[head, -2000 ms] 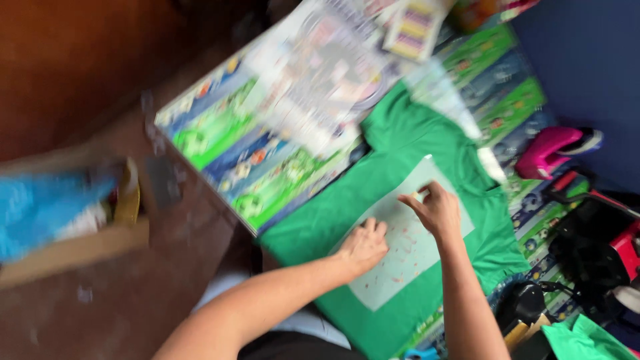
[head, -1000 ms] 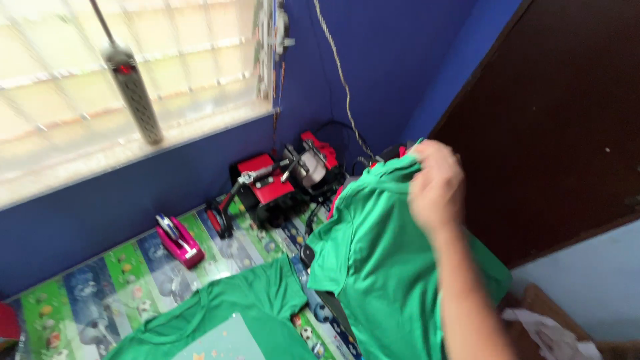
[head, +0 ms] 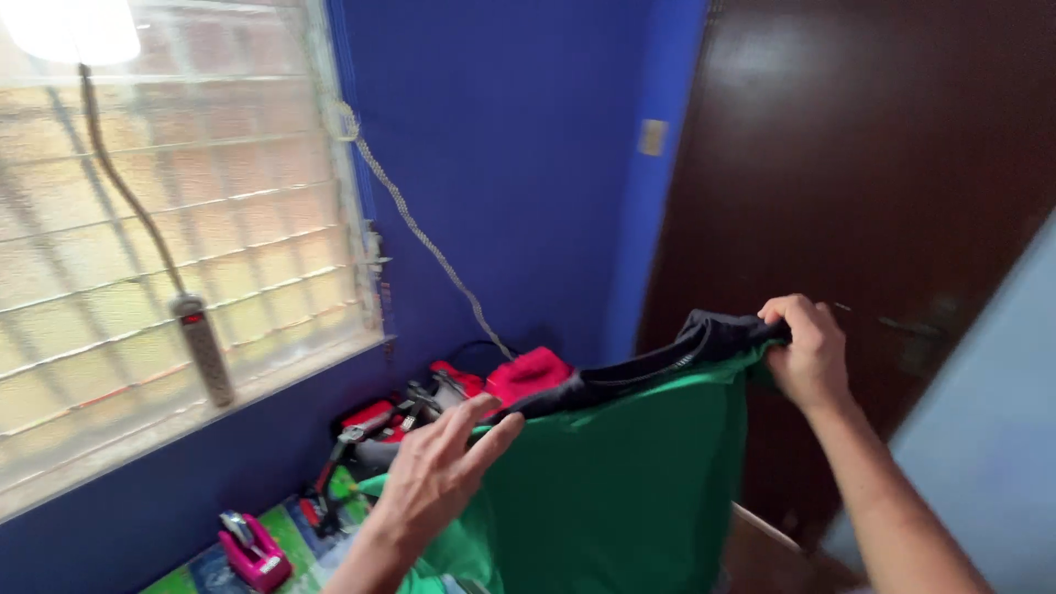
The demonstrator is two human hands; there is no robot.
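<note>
A green cloth (head: 619, 487) hangs in front of me, with a dark navy cloth (head: 639, 371) along its top edge. My right hand (head: 804, 346) grips the right end of that edge, where green and navy fabric meet. At the left end, my left hand (head: 445, 454) has its fingers apart beside the fabric's edge; whether the thumb presses on the cloth is hard to tell. A bright red cloth (head: 532, 373) shows behind the navy one. Lighter green fabric (head: 466, 540) lies lower left, partly hidden by my left forearm.
A pink tape dispenser (head: 257, 554) stands on the patterned table cover (head: 177, 580). Behind my left hand is a red and black machine (head: 367, 421). A power strip (head: 205, 351) hangs before the louvred window (head: 165, 206). A dark door (head: 858, 190) is at the right.
The green cloth in my right hand is now raised and spread, with navy fabric showing at its top. My left hand has come into view. The view turned from the shirt toward the window and door.
</note>
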